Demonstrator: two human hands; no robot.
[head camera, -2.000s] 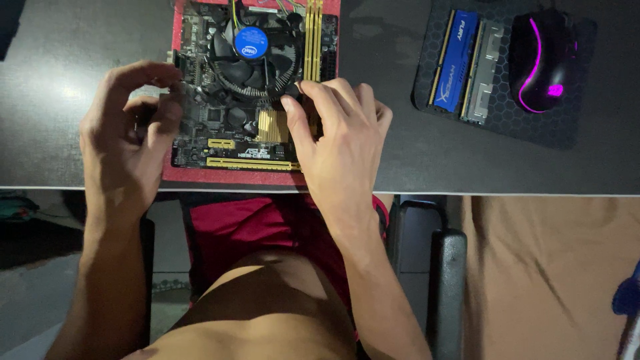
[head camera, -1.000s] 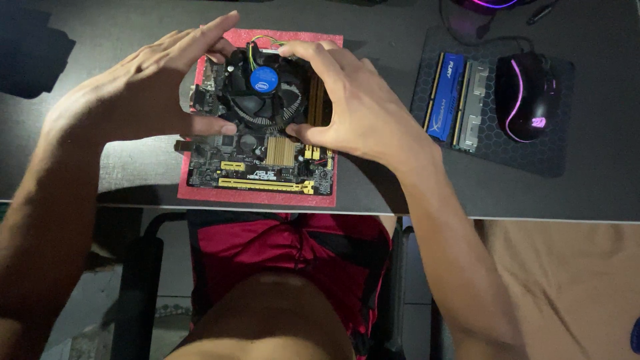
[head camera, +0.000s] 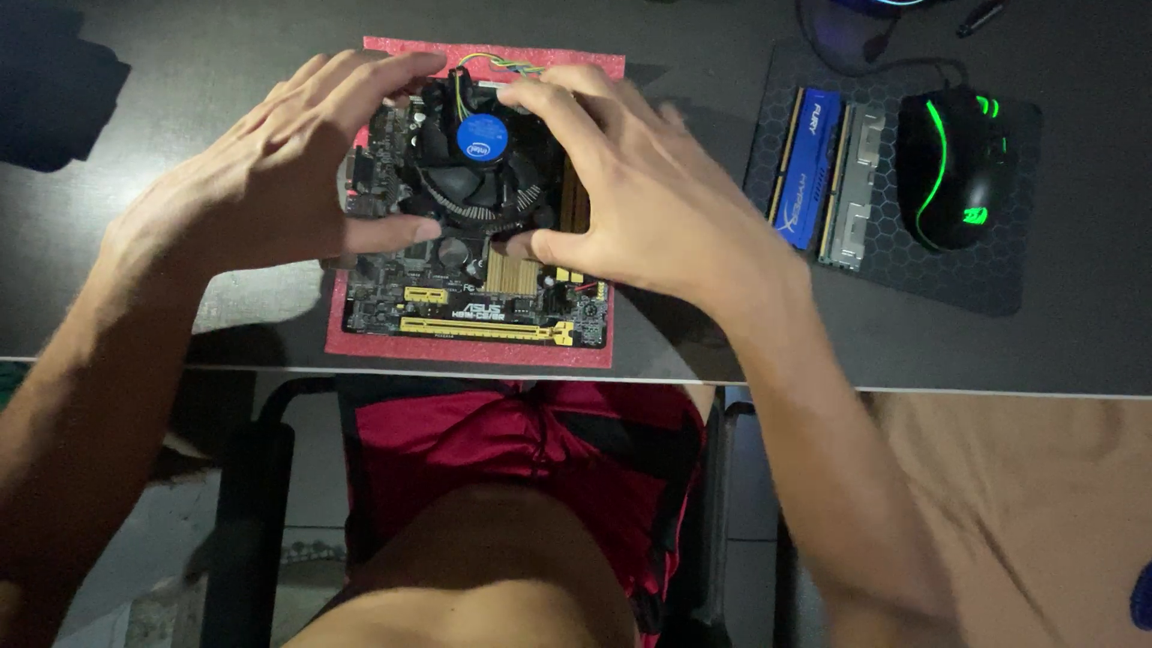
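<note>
An ASUS motherboard lies on a red foam sheet near the desk's front edge. On the board sits a round black Intel CPU cooler with a blue hub label and twisted fan wires at its top. My left hand arches over the cooler's left side, thumb at its lower left and fingers at its upper left. On the right side my right hand curves around the cooler, forefinger at the top and thumb below, above the gold heatsink. Whether the fingertips press on the cooler is hard to tell.
To the right, a blue HyperX Fury memory module and a bare-looking grey-green one lie on a hexagon-patterned mat beside a black mouse with green lights. Dark cloth-like material lies at the far left. Chair armrests flank my lap.
Both hands have shifted from the board's lower sides, two seconds ago, up around the cooler. The mouse's lights have turned from pink to green. The view has shifted.
</note>
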